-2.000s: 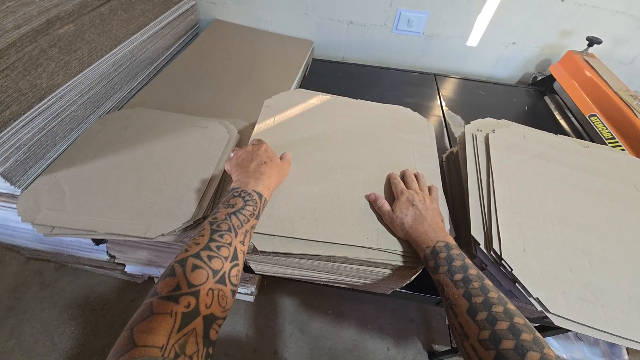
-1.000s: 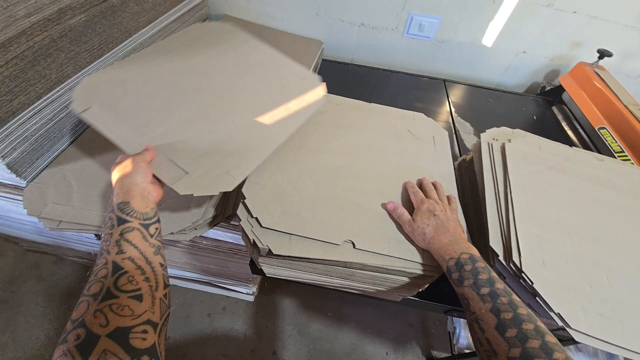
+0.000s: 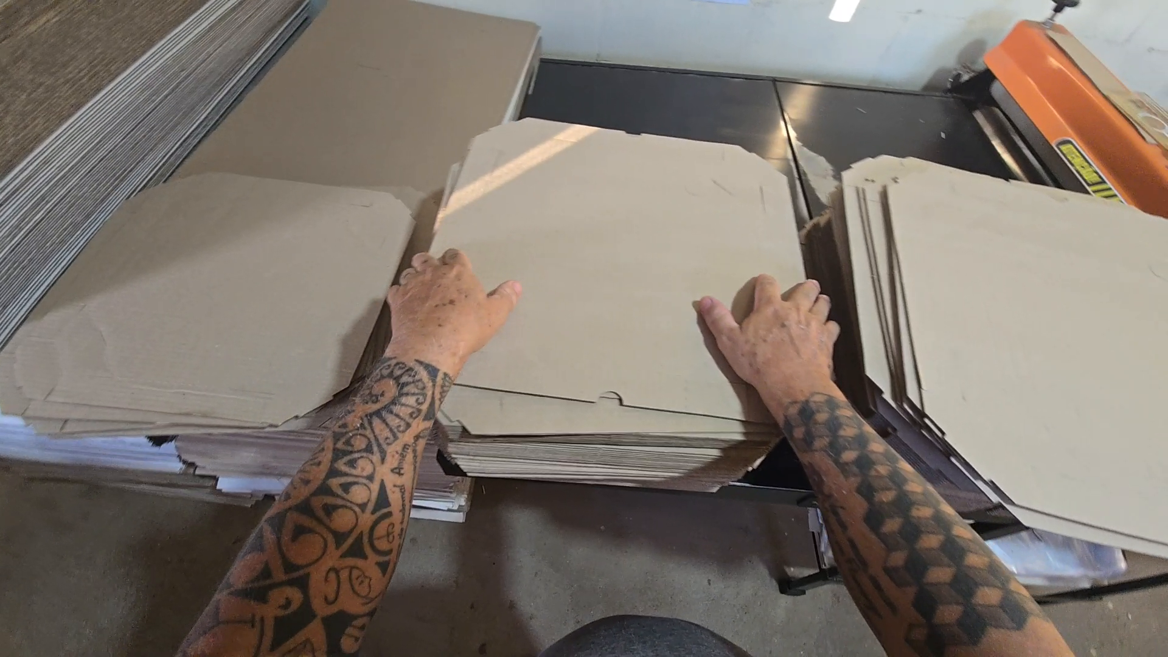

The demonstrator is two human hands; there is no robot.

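A middle stack of die-cut cardboard sheets (image 3: pixel 602 246) lies on a black table. My left hand (image 3: pixel 447 301) rests at the left edge of its top sheet, thumb on the surface and fingers over the edge. My right hand (image 3: pixel 776 333) lies on the right side of the same sheet, fingers spread near its edge. Whether the left fingers grip the sheet cannot be told. A left stack of similar sheets (image 3: pixel 219 292) is beside my left hand, and a right stack (image 3: pixel 1031 338) stands beyond my right hand.
Large cardboard sheets (image 3: pixel 392 82) lie behind the left stack. A tall pile of boards (image 3: pixel 137 119) rises at the far left. An orange machine (image 3: pixel 1077 109) stands at the back right on the black table (image 3: pixel 666 100). Clear plastic (image 3: pixel 1058 555) shows below, at the right.
A second ago my left hand held a sheet raised over the left stack; now that hand is back on the middle stack. My right hand has stayed on the middle stack's right side.
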